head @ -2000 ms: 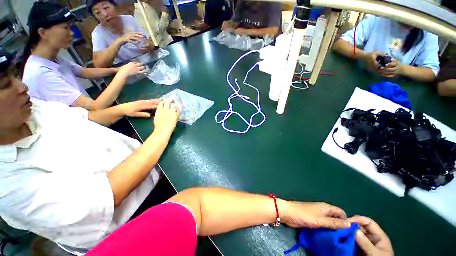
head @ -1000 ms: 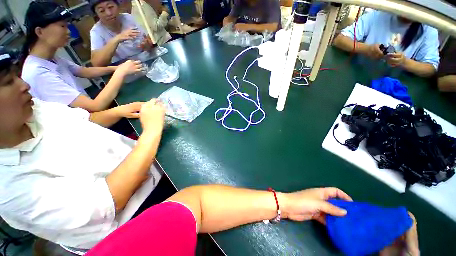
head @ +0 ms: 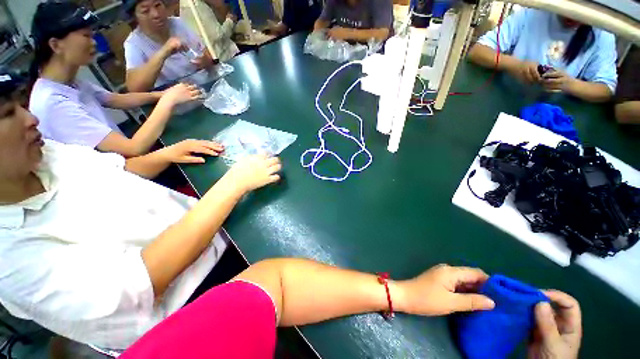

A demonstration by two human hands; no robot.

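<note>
A bright blue cloth (head: 495, 326) hangs bunched between my two hands at the bottom right, over the dark green table. My left hand (head: 449, 289) pinches its upper left part between thumb and fingers. My right hand (head: 556, 326) grips its right edge and is partly cut off by the bottom of the picture. Whether anything is inside the cloth cannot be seen. A tangled black pile of adapters (head: 561, 193) lies on a white sheet (head: 509, 228) beyond my hands at the right.
A second blue cloth (head: 549, 119) lies behind the pile. A white cord (head: 339, 175) loops near a white post (head: 403, 91). Neighbours sit along the left and far sides; clear bags (head: 263, 137) lie by a neighbour's hands. A far-right person holds a small dark item.
The blue cloth was spread between my hands a second ago and is now bunched and folded up. My right hand has risen into fuller view. The left neighbour's hand moved right over the bag.
</note>
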